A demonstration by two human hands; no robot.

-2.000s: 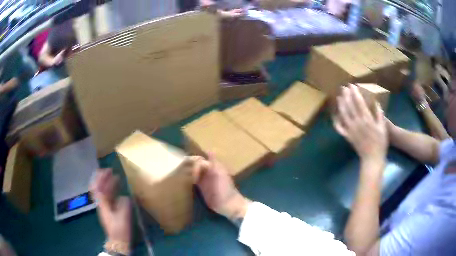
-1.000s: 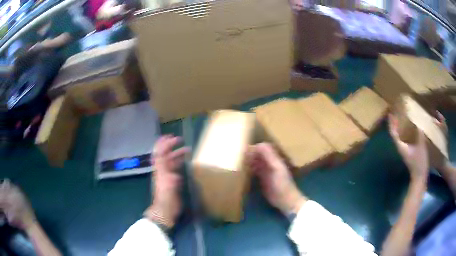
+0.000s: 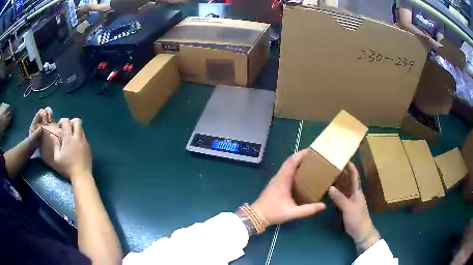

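A closed brown packed box (image 3: pixel 328 158) is held tilted above the green tabletop, right of the scale. My left hand (image 3: pixel 285 194) grips its left side and lower edge, thumb along the bottom. My right hand (image 3: pixel 352 202) is at its lower right side, fingers partly hidden behind the box. The digital bench scale (image 3: pixel 233 116) lies to the left of my hands, with nothing on its plate and blue digits that look like zeros.
A lone box (image 3: pixel 153 88) stands left of the scale. A larger shipping carton (image 3: pixel 215 49) and black unit (image 3: pixel 132 39) are behind. A cardboard sign (image 3: pixel 347 72) reads "230-239". Waiting boxes (image 3: pixel 391 168) lie at right. Another person's hands (image 3: pixel 65 145) are at left.
The view has swung left, so the scale now sits near the middle. My left hand, open beside the box before, now grips it. The box is raised and tilted.
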